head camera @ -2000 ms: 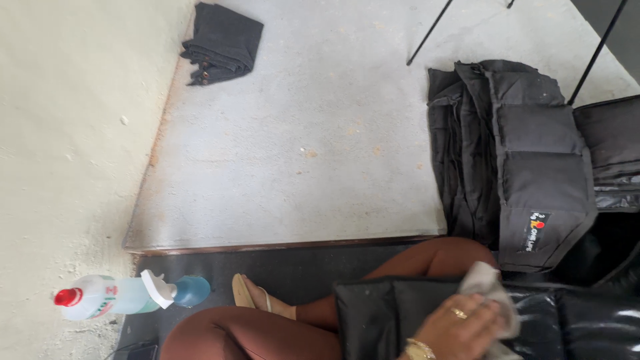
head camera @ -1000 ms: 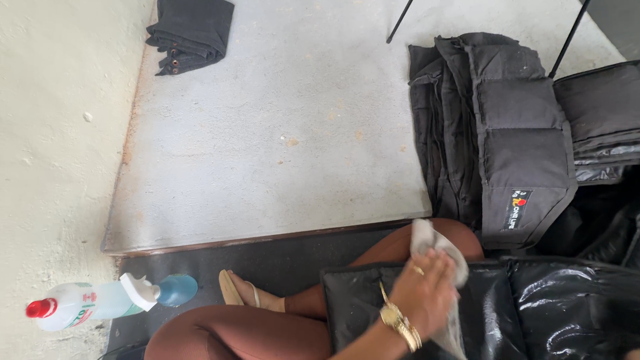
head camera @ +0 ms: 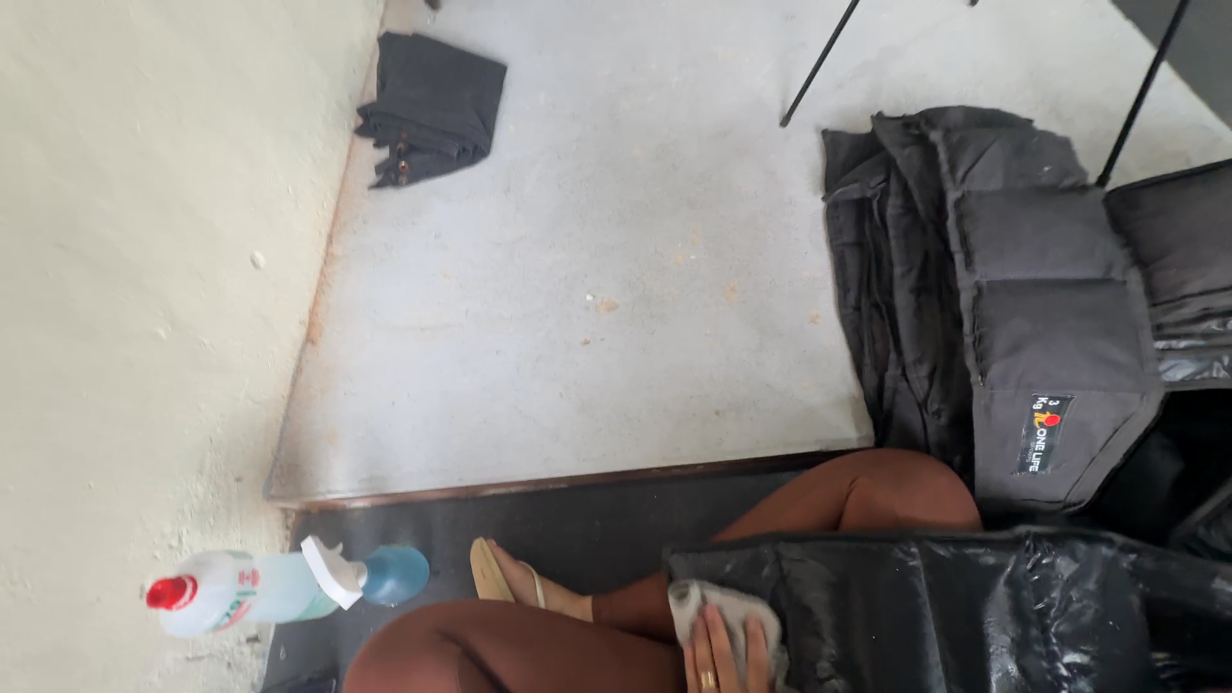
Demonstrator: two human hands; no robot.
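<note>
My left hand (head camera: 727, 654), with a ring on one finger, is at the bottom edge, pressing a whitish cloth (head camera: 727, 611) flat on a shiny black padded panel (head camera: 953, 616). The panel lies across my lap, over my brown-clad legs (head camera: 520, 640); its lower part is cut off by the frame. The cloth is near the panel's left end. My right hand is out of view. To the right, dark grey quilted fabric pieces (head camera: 1049, 327) with a printed label lie bunched against the panel's far side.
A clear bottle with a red cap (head camera: 173, 592) and a blue spray bottle (head camera: 395, 575) stand by the wall (head camera: 164, 289) at left. A folded black cloth (head camera: 438, 106) lies on the pale raised surface (head camera: 577, 385). Thin black legs (head camera: 818, 63) stand at the top right.
My left hand and the cloth have moved from the middle of the panel to its left end and down towards the bottom of the view.
</note>
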